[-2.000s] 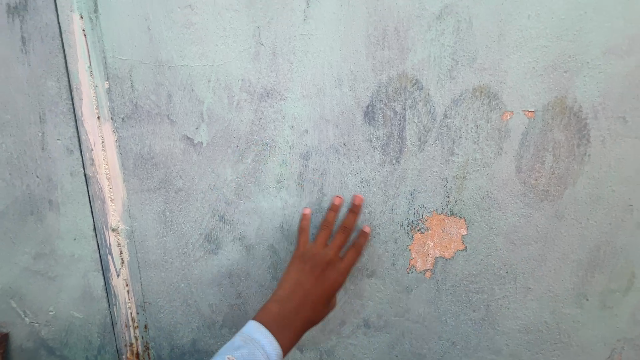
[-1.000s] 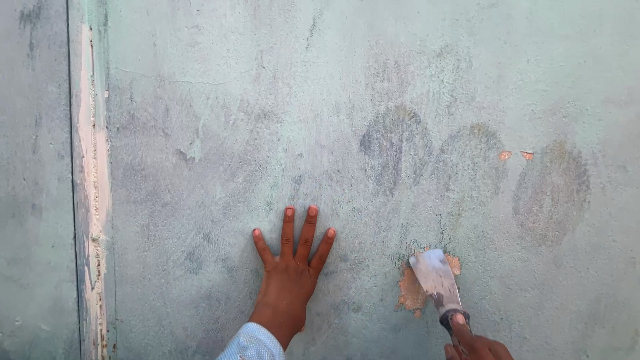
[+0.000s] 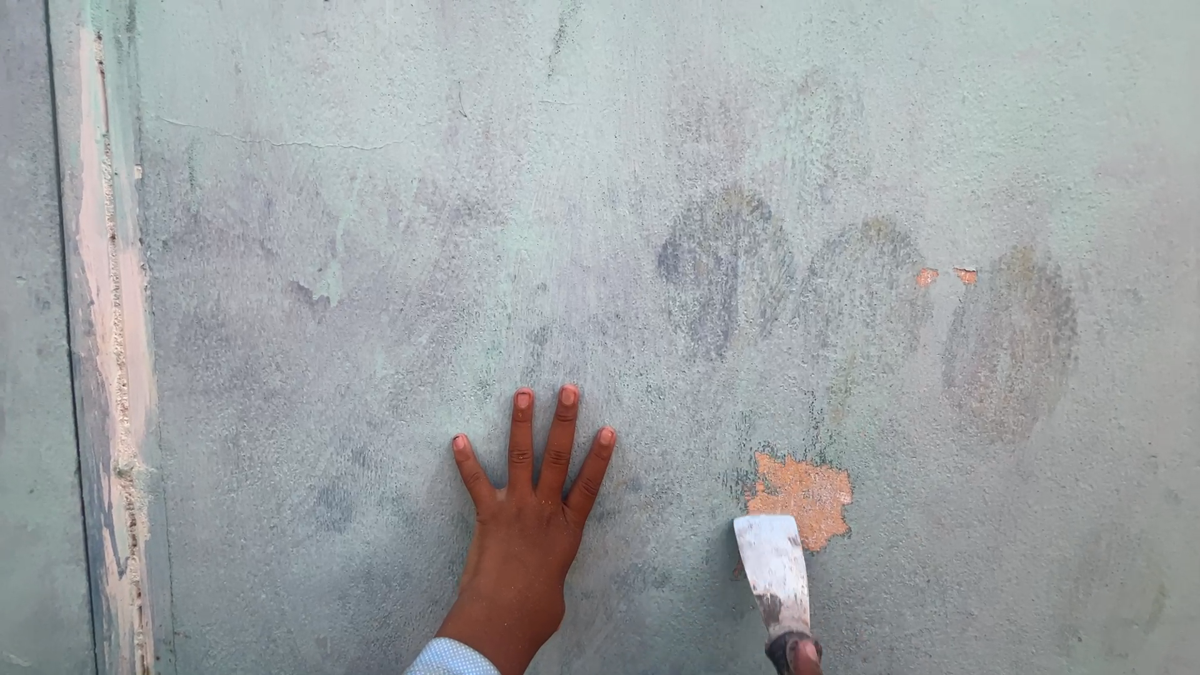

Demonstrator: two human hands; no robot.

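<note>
My left hand (image 3: 525, 544) lies with its palm against the painted wall (image 3: 375, 375), fingers spread, a pale blue cuff at its wrist. My right hand (image 3: 804, 656) shows only as a fingertip at the bottom edge, on the dark handle of a putty knife (image 3: 776, 572). The knife's metal blade is at the lower left edge of an orange patch of bare surface (image 3: 804, 497), where the paint is gone. Most of my right hand is out of view.
Two small orange chips (image 3: 966, 276) mark the paint at the upper right, among dark oval stains (image 3: 1011, 347). A rough vertical seam with pinkish filler (image 3: 117, 356) runs down the left side, beside a dark gap (image 3: 67, 309).
The putty knife, absent two seconds ago, came into view at the patch and is now at its lower left edge, the patch showing more. My left hand stays on the wall.
</note>
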